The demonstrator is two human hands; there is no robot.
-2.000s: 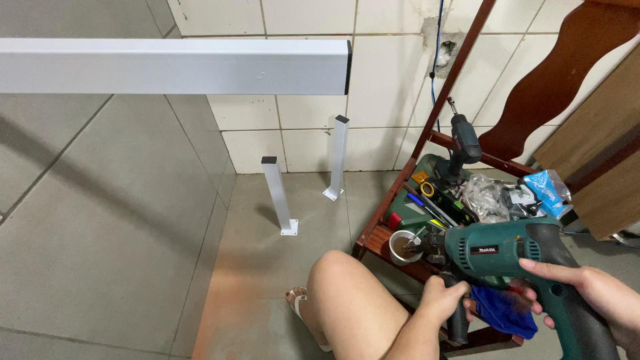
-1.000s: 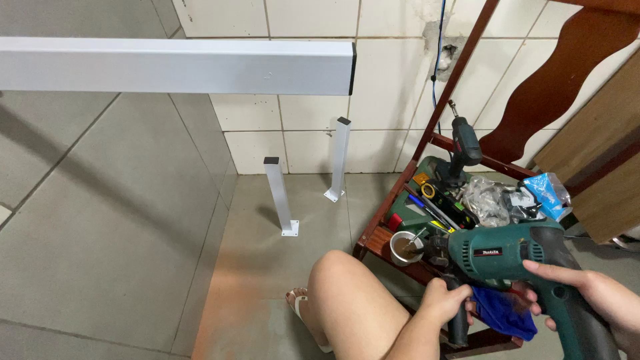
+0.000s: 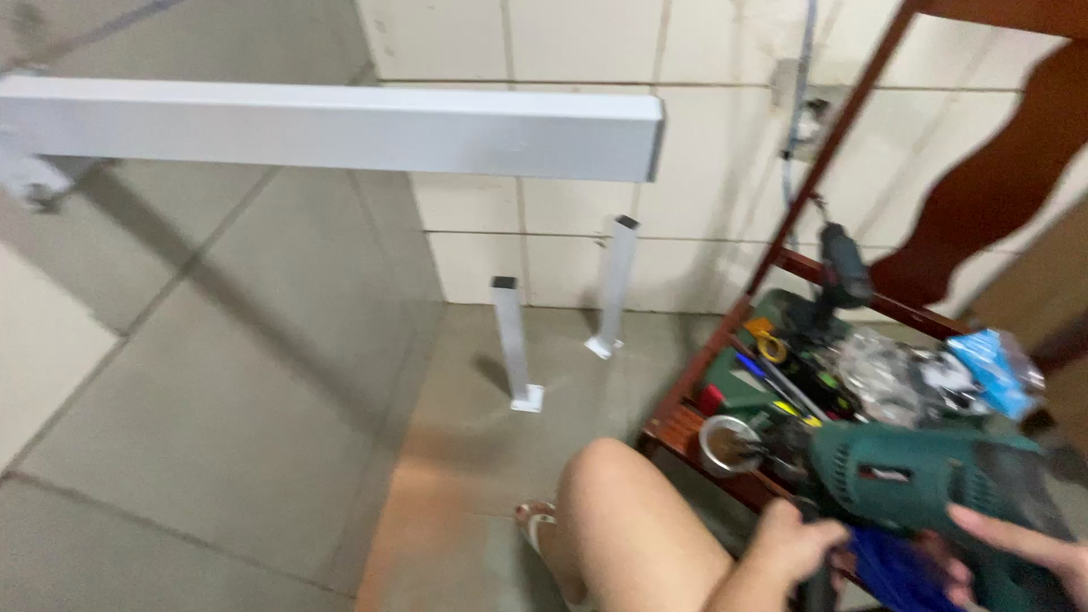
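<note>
At the lower right, a green Makita corded-style drill (image 3: pixel 901 476) lies level, its chuck pointing left. My left hand (image 3: pixel 795 544) is closed around its black side handle (image 3: pixel 818 569). The rear grip is in my right hand (image 3: pixel 1011 540), with a finger stretched along the drill's body. A blue cloth (image 3: pixel 897 565) hangs below the drill between my hands. The drill's front end is at a small round cup (image 3: pixel 728 445) with brown contents, on the corner of a wooden chair (image 3: pixel 680 425); whether they touch is unclear.
The chair holds a cordless drill (image 3: pixel 841 268), pens, yellow-handled scissors (image 3: pixel 772 347) and plastic bags (image 3: pixel 880 374). A white metal beam (image 3: pixel 340 127) extends from the left wall. Two short metal posts (image 3: pixel 512 340) (image 3: pixel 618 285) stand on the floor by the tiled wall.
The view has shifted left, showing more of the beam's wall end. My hands still hold the drill over the chair.
</note>
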